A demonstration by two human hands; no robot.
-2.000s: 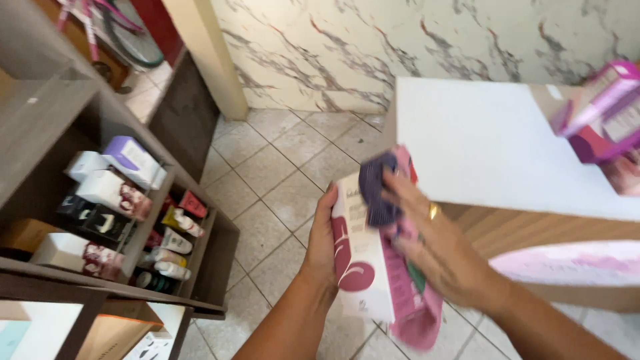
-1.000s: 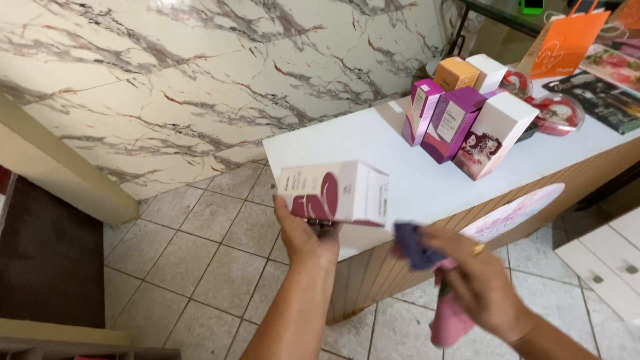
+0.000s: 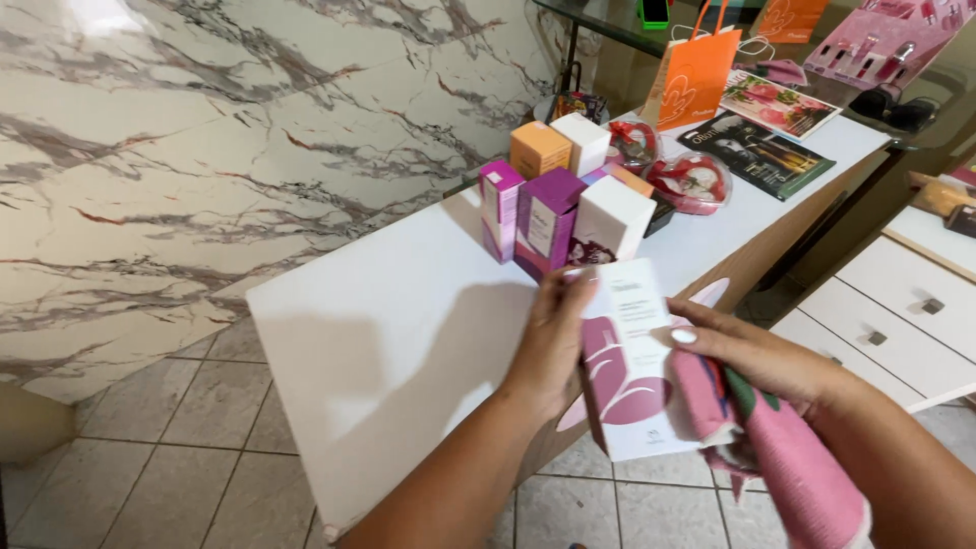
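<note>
A white cardboard product box [image 3: 637,358] with maroon leaf shapes is tilted in front of me, above the near edge of the counter. My left hand [image 3: 549,343] grips its left side, thumb on the upper corner. My right hand [image 3: 751,351] holds a pink cloth [image 3: 808,473] with green and dark patches; its thumb rests at the box's right edge. The cloth hangs down below that hand and touches the box. Just beyond the box, a purple box [image 3: 545,221], a slim magenta box [image 3: 499,210] and a white box [image 3: 616,217] stand on the counter.
The white counter [image 3: 366,305] also bears an orange box [image 3: 540,150], heart-shaped clear packages [image 3: 690,183], magazines [image 3: 759,152] and an orange paper bag [image 3: 698,80]. A marbled wall [image 3: 229,137] runs behind. At right stands a white drawer unit [image 3: 900,305].
The view has swung far right, toward the counter. My right hand has come from beside the box to its right edge with the cloth. The box has turned from lying sideways to nearly upright.
</note>
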